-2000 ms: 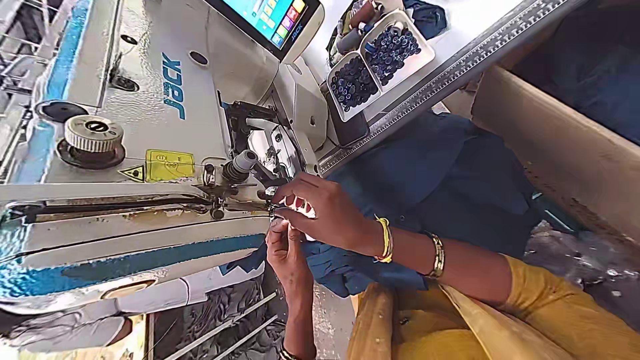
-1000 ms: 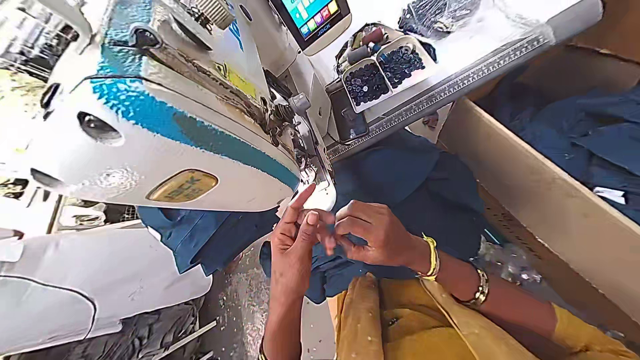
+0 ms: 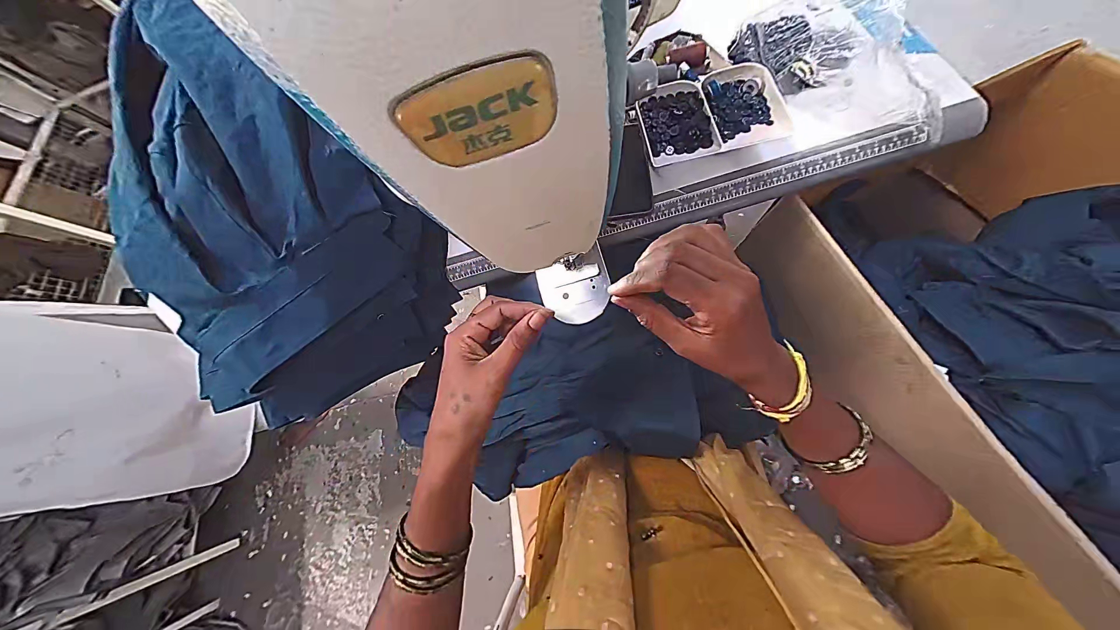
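A Jack button sewing machine (image 3: 525, 131) has its rounded head above a white metal work plate (image 3: 573, 302). At the plate's left edge is my left hand (image 3: 494, 350), thumb and forefinger pinched together. My right hand (image 3: 700, 302) has its thumb and forefinger pinched at the plate's right edge. Whether a fine thread lies in either pinch is too small to tell. Dark blue fabric (image 3: 586, 385) lies below the plate and over the lap. Dark buttons (image 3: 678, 122) fill a two-part white tray (image 3: 716, 109) behind my right hand.
A stack of blue garment pieces (image 3: 297, 262) hangs left of the machine head. To the right stands a cardboard box (image 3: 910, 367) with blue fabric (image 3: 1032, 306) inside. A ruler strip (image 3: 787, 171) runs along the table edge. Thread spools (image 3: 687, 52) and a plastic bag (image 3: 875, 79) lie near the tray.
My hands were close together at the needle area two and one seconds ago; now they are apart, one on each side of the plate. The view has shifted strongly.
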